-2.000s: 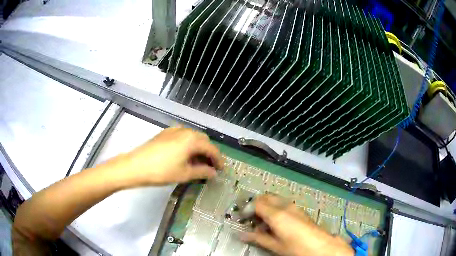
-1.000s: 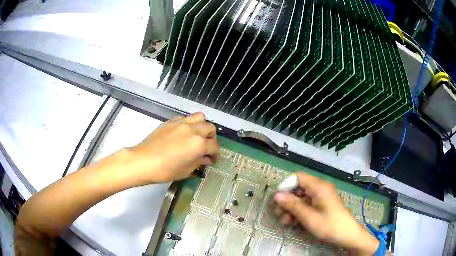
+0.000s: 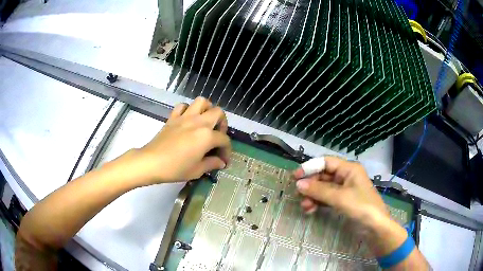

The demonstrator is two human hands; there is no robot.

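A pale PCB panel (image 3: 286, 227) lies in a green, dark-edged carrier (image 3: 193, 211). Several small dark parts (image 3: 248, 209) sit on the panel left of its middle. My left hand (image 3: 193, 143) is over the carrier's upper left corner, fingers bent, thumb near the panel's corner; whether it holds something is hidden. My right hand (image 3: 339, 188) is over the panel's upper middle, thumb and index fingertip close together, with a white finger cot (image 3: 313, 166) on one finger. I cannot tell whether a small part is between the fingertips. A blue wrist strap (image 3: 397, 254) is on my right wrist.
A rack of upright green boards (image 3: 312, 69) stands just behind the carrier. A black tray (image 3: 431, 159) lies to the right, with white units with yellow rings (image 3: 466, 106) behind it. A metal rail (image 3: 69, 71) crosses the white bench. A metal post (image 3: 168, 26) stands left of the rack.
My right hand has moved from low over the panel up to its upper middle. My left hand has risen slightly at the corner, its fingers lifted. The dark parts on the panel are uncovered.
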